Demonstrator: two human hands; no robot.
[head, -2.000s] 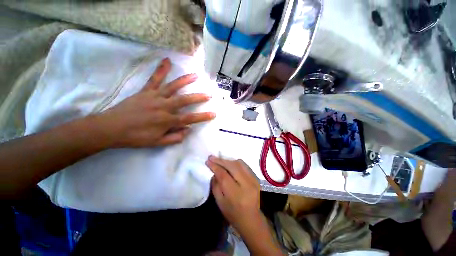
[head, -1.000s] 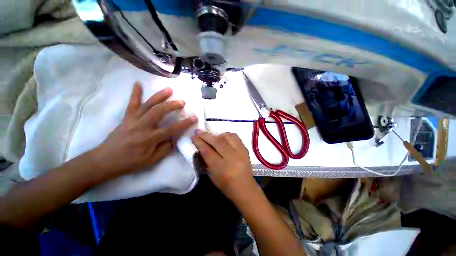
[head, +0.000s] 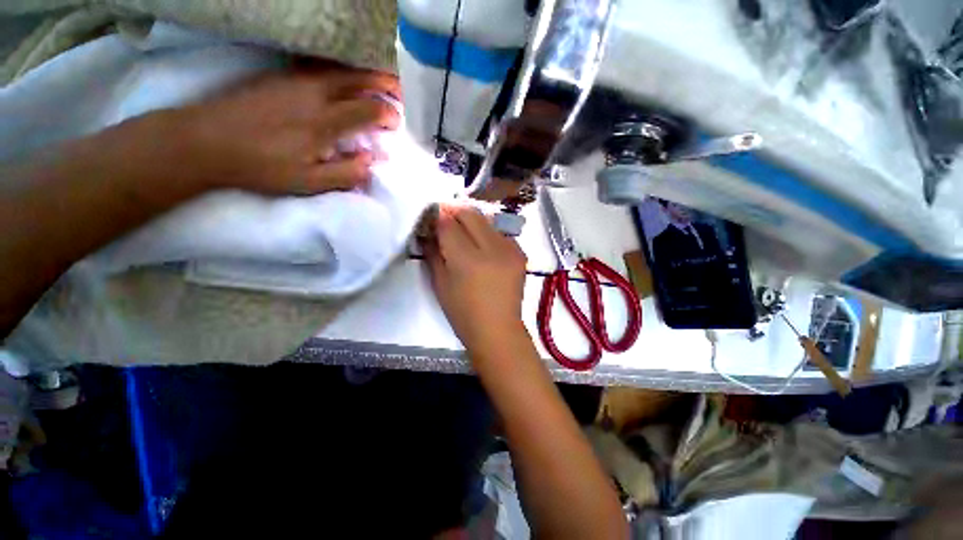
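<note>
A fabric panel [head: 285, 243] lies on the machine table, white side mostly up, with beige nubby cloth showing below it. My left hand [head: 306, 132] rests on the white side, its fingers bent and bunching the cloth left of the needle area. My right hand [head: 470, 258] pinches the panel's right edge, where a bit of beige shows, just below the presser foot area. The sewing machine head [head: 480, 63] stands above; its needle is lost in glare.
Red-handled scissors [head: 587, 316] lie right of my right hand. A lit smartphone [head: 699, 269] lies farther right, with a cable and a wooden-handled tool [head: 826, 364]. Gathered beige cloth [head: 686, 454] is below the table edge [head: 655, 377]. Blue plastic [head: 143, 443] shows lower left.
The panel's lower part has folded up and beige cloth now shows beneath. My left hand has moved up with its fingers drawn in. My right hand has moved up towards the presser foot.
</note>
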